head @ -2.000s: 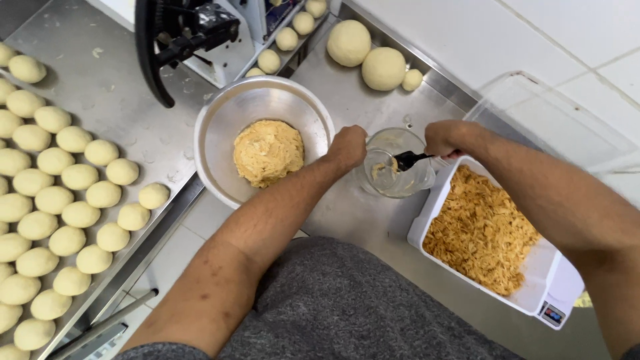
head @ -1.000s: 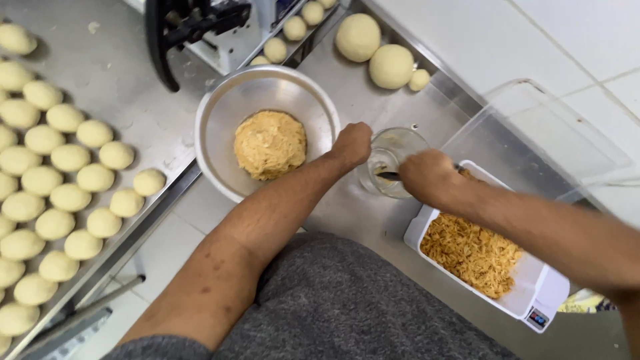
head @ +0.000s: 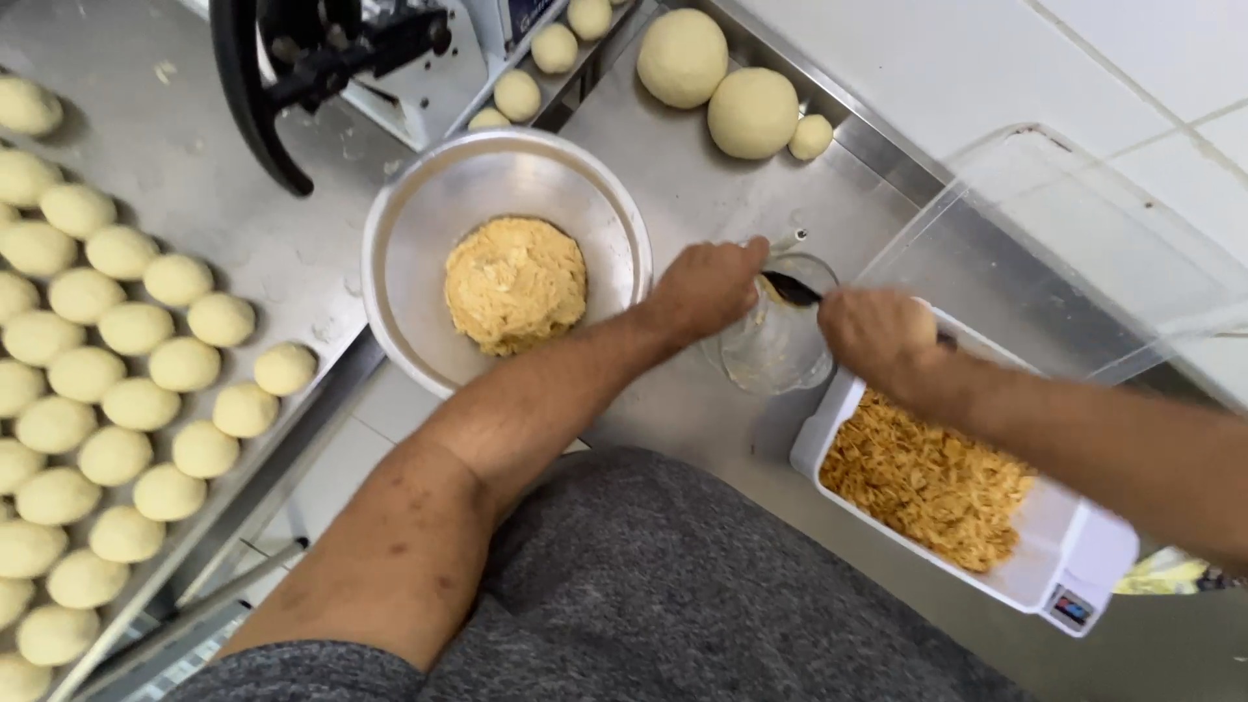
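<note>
My left hand [head: 710, 286] is closed at the left rim of a clear glass jar or bowl [head: 780, 346], seemingly gripping its rim or handle. My right hand [head: 877, 336] grips a dark spoon [head: 792, 290], whose head is over the glass vessel near its upper rim. Pale smears coat the inside of the glass. Left of my left hand, a steel mixing bowl [head: 385, 229] holds a mound of orange-tinted dough or filling [head: 517, 285]. Under my right forearm stands a white plastic container [head: 1043, 575] with shredded orange filling [head: 926, 483], probably shredded chicken.
Many dough balls [head: 141, 403] lie in rows on the steel surface at left. Two large dough balls [head: 753, 112] and a small one [head: 810, 136] sit by the wall. A machine with a black handle [head: 255, 107] stands at the top. A clear plastic lid [head: 1072, 253] leans at right.
My right hand has moved with the spoon, whose head is now nearer the upper rim of the glass. My left hand stays beside the glass.
</note>
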